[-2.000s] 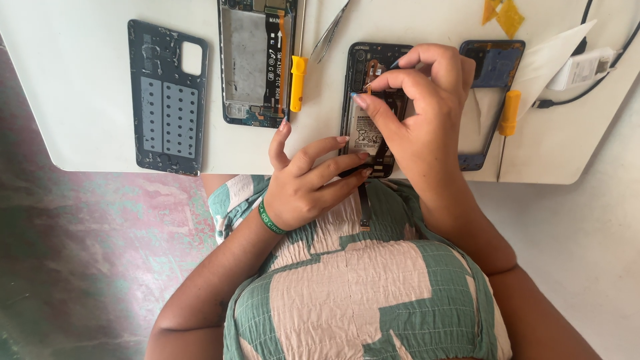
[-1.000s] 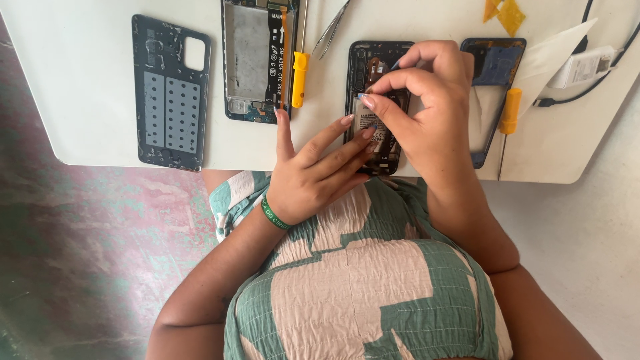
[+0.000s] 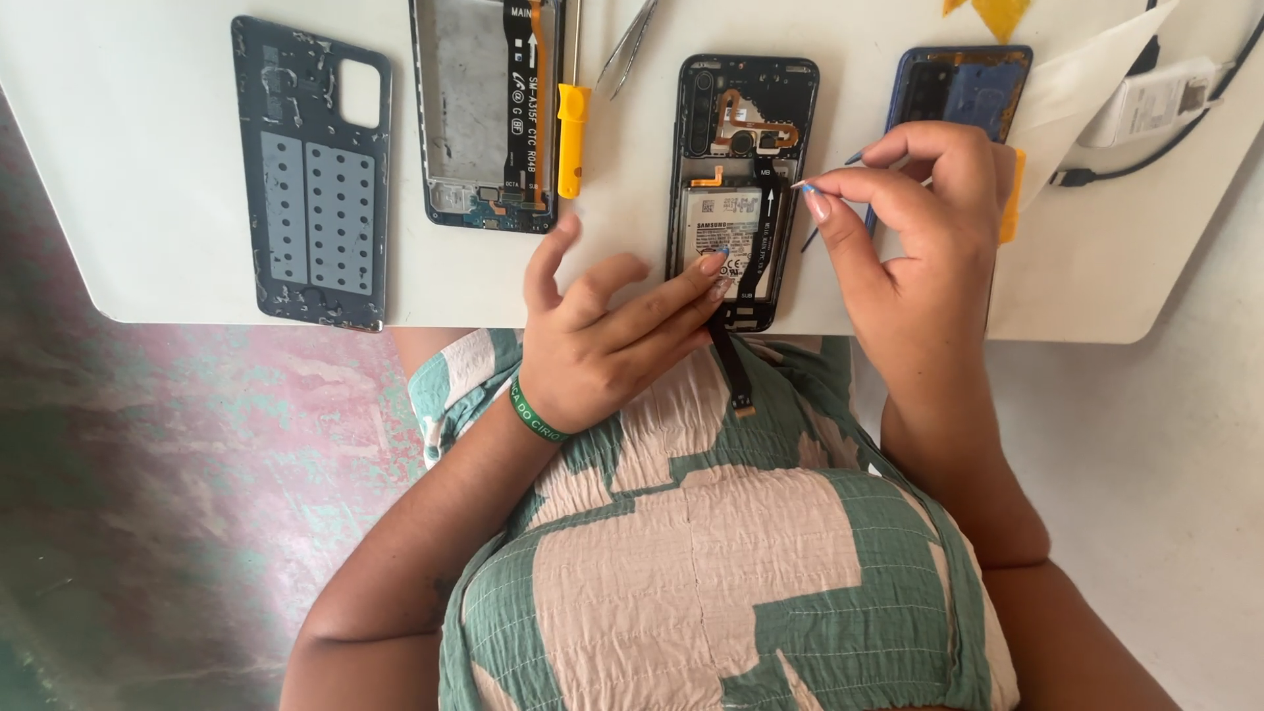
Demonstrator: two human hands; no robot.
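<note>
An opened Samsung smartphone [image 3: 693, 128] lies near the table edge, its battery [image 3: 706, 212] and a black flex cable [image 3: 765, 232] exposed. Another black flex ribbon [image 3: 731, 370] hangs from its lower end over the dress. Fingertips of my left hand [image 3: 617, 326] rest on the lower battery, the hand otherwise spread and holding nothing. My right hand [image 3: 904, 217] is raised just right of the phone, thumb and index finger pinched together at the tips. Thin dark tips show beside those fingers; whether they belong to a held tool I cannot tell.
A dark phone back cover [image 3: 316, 212] lies at left, beside an opened phone frame [image 3: 428, 148]. A yellow-handled screwdriver [image 3: 573, 143] and metal tweezers [image 3: 627, 49] lie between the phones. At right are a blue phone housing [image 3: 963, 89], a yellow handle [image 3: 1011, 197], a white charger [image 3: 1145, 104] and a black cable [image 3: 1136, 170].
My right hand has moved off the phone to its right, uncovering the upper part and the black flex cable. My left thumb has lifted away from the left phone frame's lower edge.
</note>
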